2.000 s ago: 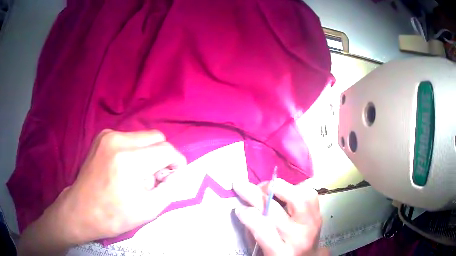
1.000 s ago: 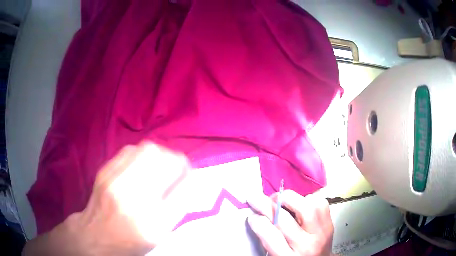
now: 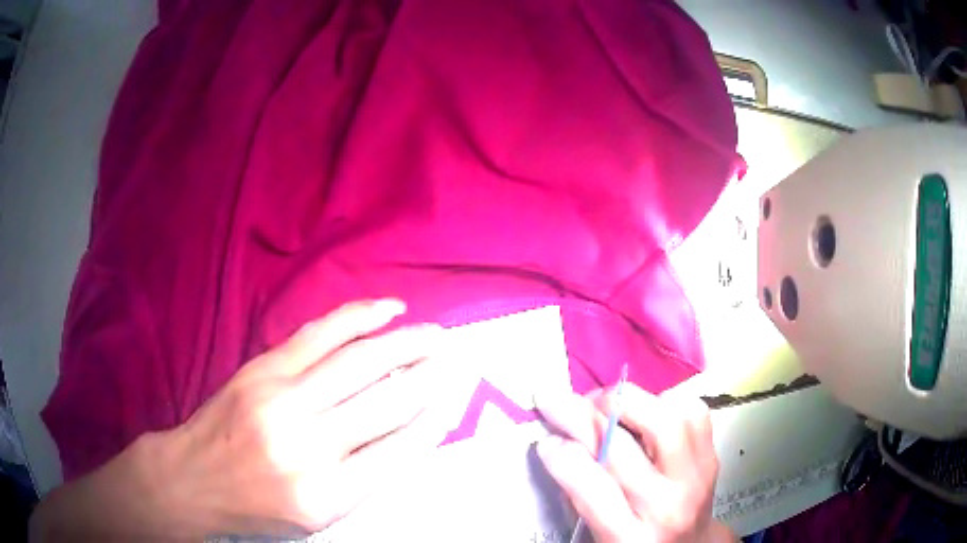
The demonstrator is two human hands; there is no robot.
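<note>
The magenta garment lies in folds over the white table. A white template lies on its near edge, with a strip of cloth showing in a notch shape below it. My left hand lies flat, fingers extended, on the cloth and the template's left side. My right hand is at the template's right side, its fingers closed round a thin pale marking pen with the tip pointing up and away. Glare hides the template's lower outline.
The cream sewing machine head with its green label stands at the right. A printed ruler runs along the table's front edge. A looped bar and a pale block are behind. Dark cables hang below the head.
My left hand has gone from curled fingers to lying flat across the cloth and template. My right hand keeps the pen at the template's right side. The view has shifted slightly.
</note>
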